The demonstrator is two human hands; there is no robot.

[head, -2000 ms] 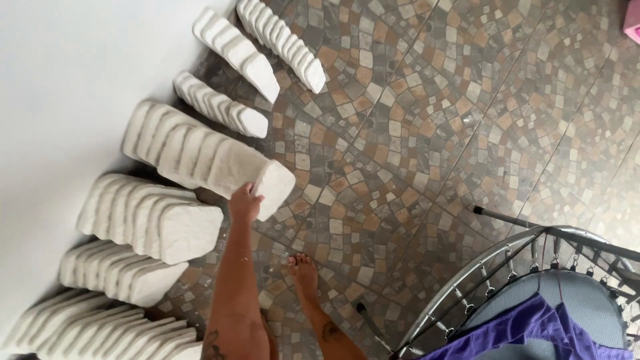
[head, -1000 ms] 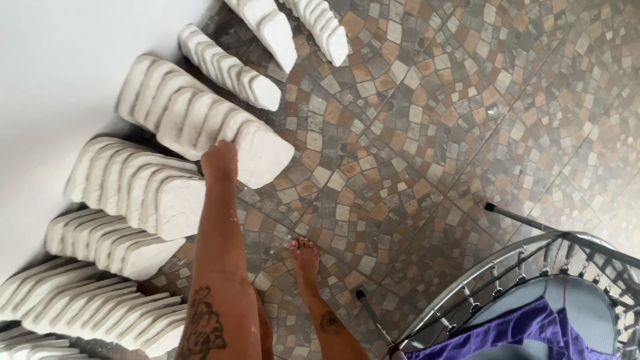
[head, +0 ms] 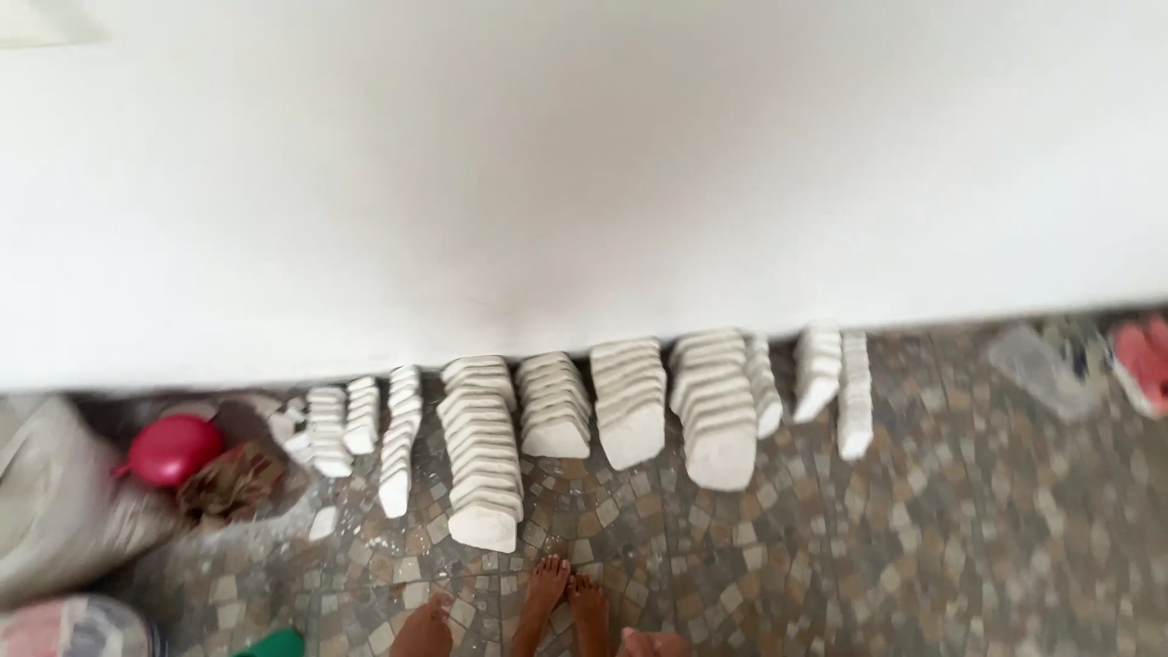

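Several rows of flat white plaster-like pieces stand leaning one on another on the mosaic floor, along the foot of the white wall. The longest row (head: pixel 484 456) is left of the middle; a wide row (head: pixel 716 411) and another wide row (head: pixel 630 401) are to its right. Narrow rows stand at the left (head: pixel 399 443) and right (head: pixel 855 397). My left hand (head: pixel 424 628) hangs at the bottom edge, below the longest row, touching none of the pieces. My right hand (head: pixel 653 642) is also low, partly cut off. Both are blurred, and I see nothing held.
My bare feet (head: pixel 568 593) are between the hands. At the left are a bulky sack (head: pixel 55 511), a pink-red round object (head: pixel 173 449), crumpled brown paper (head: pixel 233 484) and a green item (head: pixel 274 643). Clear plastic (head: pixel 1040 370) and a red shoe-like item (head: pixel 1141 360) lie at the right.
A hand that was at a wide row of white pieces is off it; both hands are low by my legs. The view has swung widely toward the wall, and the metal-framed chair is out of view.
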